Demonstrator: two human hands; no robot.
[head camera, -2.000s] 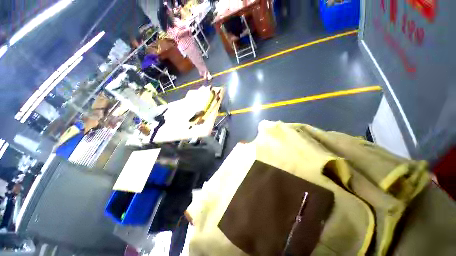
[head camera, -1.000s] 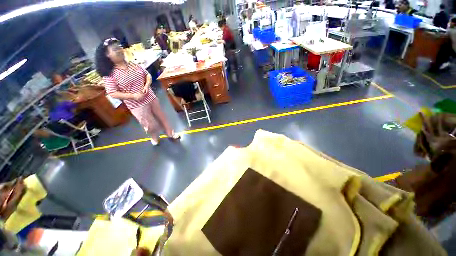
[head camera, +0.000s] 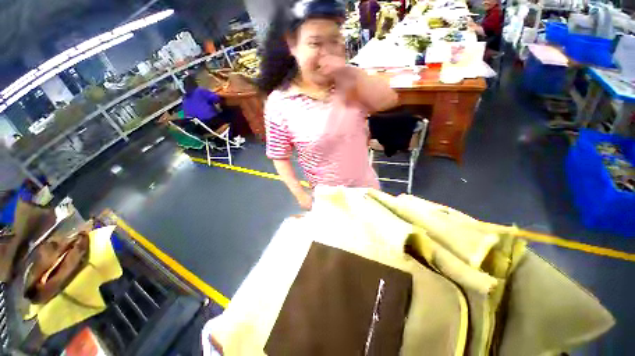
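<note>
A thick folded stack of pale yellow-beige panels (head camera: 435, 316) fills the lower middle and right of the view, close to the camera. A large dark-brown square (head camera: 341, 299) lies on its top panel. A thin light zip (head camera: 376, 316) with a small pull runs on the square. Folded edges with yellow binding stick up on the right side of the stack. Neither of my hands shows; what bears the stack from below is hidden.
A person in a red-and-white striped top (head camera: 324, 132) stands directly ahead, just beyond the stack. Yellow and brown pieces (head camera: 69, 271) lie on a dark rack at left. A brown desk (head camera: 445, 115) stands behind. A blue bin (head camera: 602, 181) is at right. Yellow lines cross the floor.
The view has turned and moved forward with the stack. The person in the striped top is now much nearer, one hand raised to the face. The blue bin has shifted to the right edge.
</note>
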